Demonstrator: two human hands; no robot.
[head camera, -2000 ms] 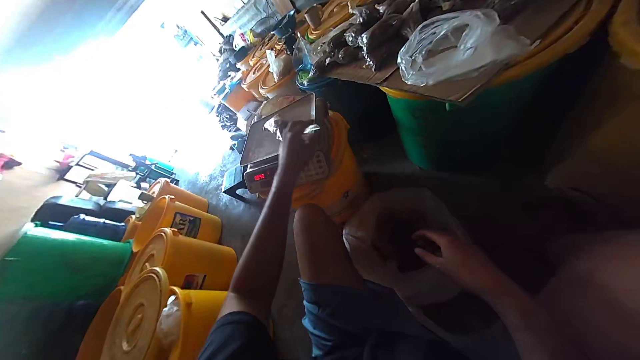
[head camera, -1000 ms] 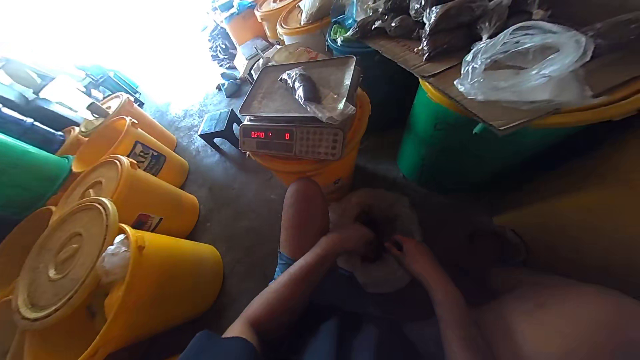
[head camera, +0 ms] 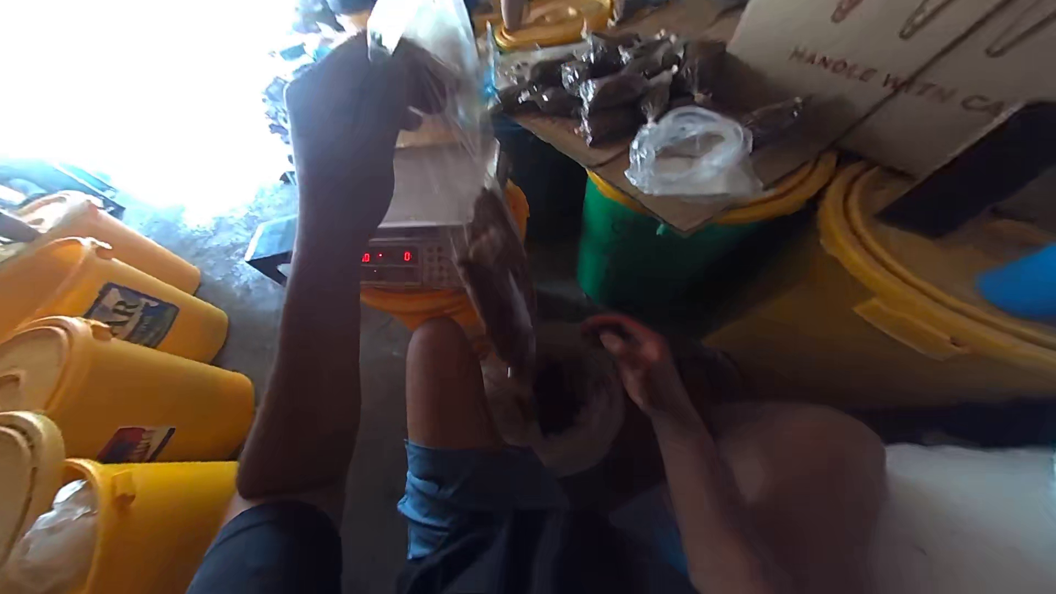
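My left hand [head camera: 371, 107] is raised in front of the digital scale and grips the top of a clear plastic bag [head camera: 499, 280]. Dark contents fill the lower end of the bag, which hangs down at a slant. Behind my left forearm, the scale [head camera: 429, 190] shows red digits and stands on a yellow bucket [head camera: 412, 305]. My right hand [head camera: 631, 351] is held over the right edge of an open, pale sack [head camera: 590, 445] between my legs, with dark material inside. Its fingers are curled and partly in shadow; whether they hold anything is unclear.
Yellow lidded buckets [head camera: 165, 396] line the left side. At the upper right, filled small bags [head camera: 610, 91] and a bundle of clear bags [head camera: 693, 157] lie on cardboard over a green bucket [head camera: 627, 247]. A large yellow container [head camera: 874, 239] and a printed carton [head camera: 891, 74] are farther right.
My left hand has come up from the sack and now holds the filled bag aloft. A second ago a small filled bag lay on the scale's pan. The view has shifted.
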